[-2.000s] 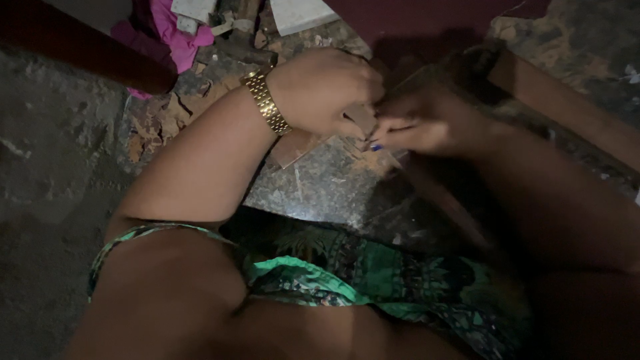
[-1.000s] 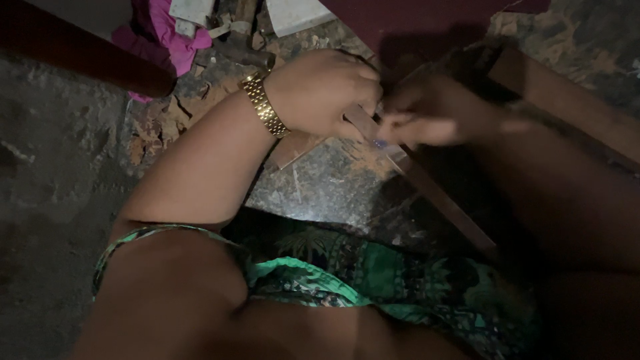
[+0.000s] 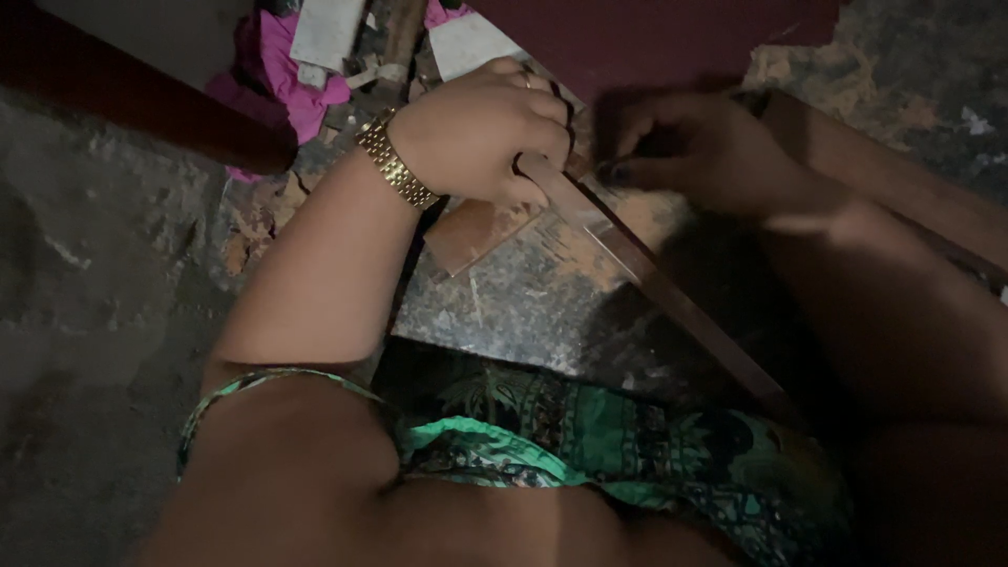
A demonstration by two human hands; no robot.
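My left hand, with a gold-coloured metal watch band at the wrist, is closed around the upper end of a long thin brown strip. The strip slants down to the right, over the worktop and toward my patterned green clothing. Beneath my left hand a flat brown piece lies on the stained worktop. My right hand is in shadow to the right of the strip's upper end, with thumb and fingers curled toward each other. Whether anything small sits between them cannot be made out.
A dark red sheet covers the far part of the worktop. Pink cloth, pale blocks and what looks like a hammer lie at the upper left. A long brown bar is at right; a dark reddish post juts in at left.
My right hand has moved away from my left hand, up and to the right. It was at the strip's upper end before. My left hand stays in nearly the same place.
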